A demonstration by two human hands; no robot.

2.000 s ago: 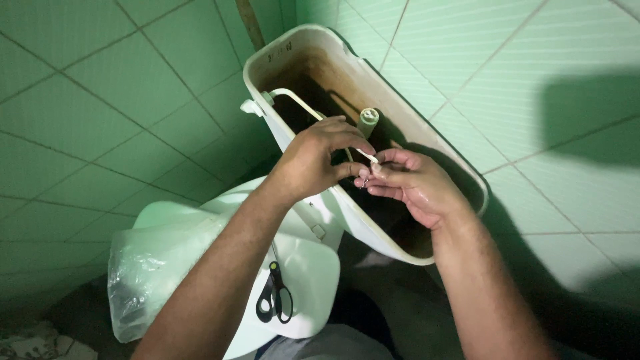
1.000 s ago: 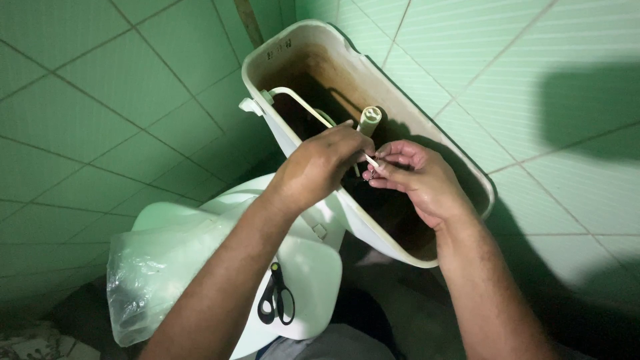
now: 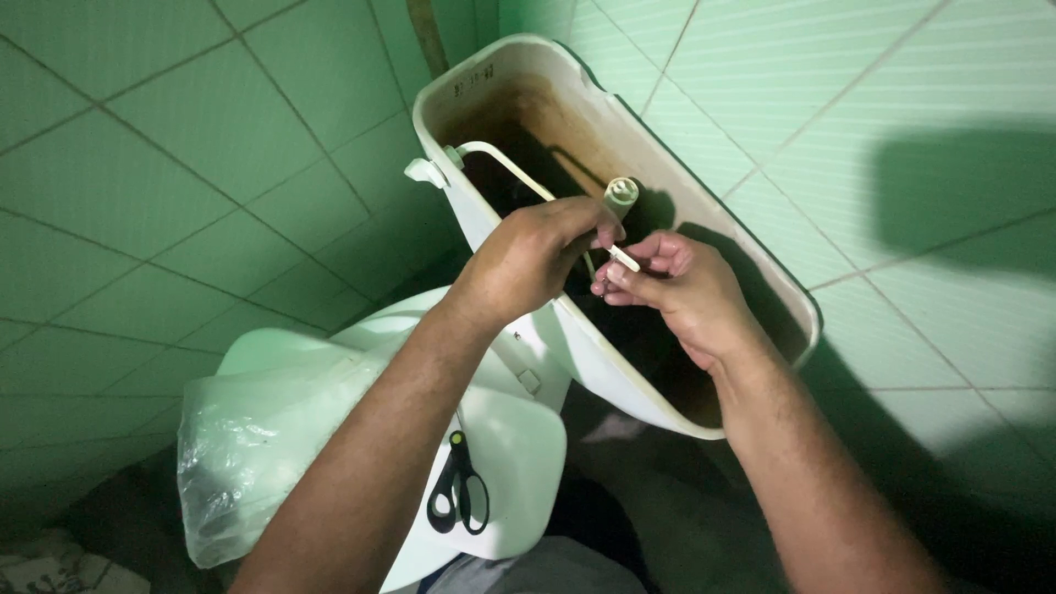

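An uncovered toilet cistern [image 3: 635, 396] stands in the corner, its inner walls stained brown. Over its near rim my right hand [image 3: 676, 276] pinches a small white plastic piece [image 3: 624, 258] between thumb and fingers. My left hand [image 3: 536, 252] touches the piece's left end, its fingertips partly hidden. A thin, small part hangs below the piece at my right fingers; its kind is unclear. Just behind my hands rises a white overflow tube [image 3: 621, 194]. The white flush lever arm [image 3: 503, 161] runs from the flush handle [image 3: 426, 172] into the cistern, passing behind my left hand.
Black-handled scissors [image 3: 458, 495] lie on a white lid [image 3: 520, 462], apparently on the toilet seat, below my left forearm. A clear plastic bag [image 3: 239, 462] sits at the left. Green tiled walls [image 3: 866, 190] stand close behind and to the left of the cistern.
The white piece now shows more fully between my hands, pointing down to the right. My left fingers have shifted slightly around its end. The cistern and scissors have not moved.
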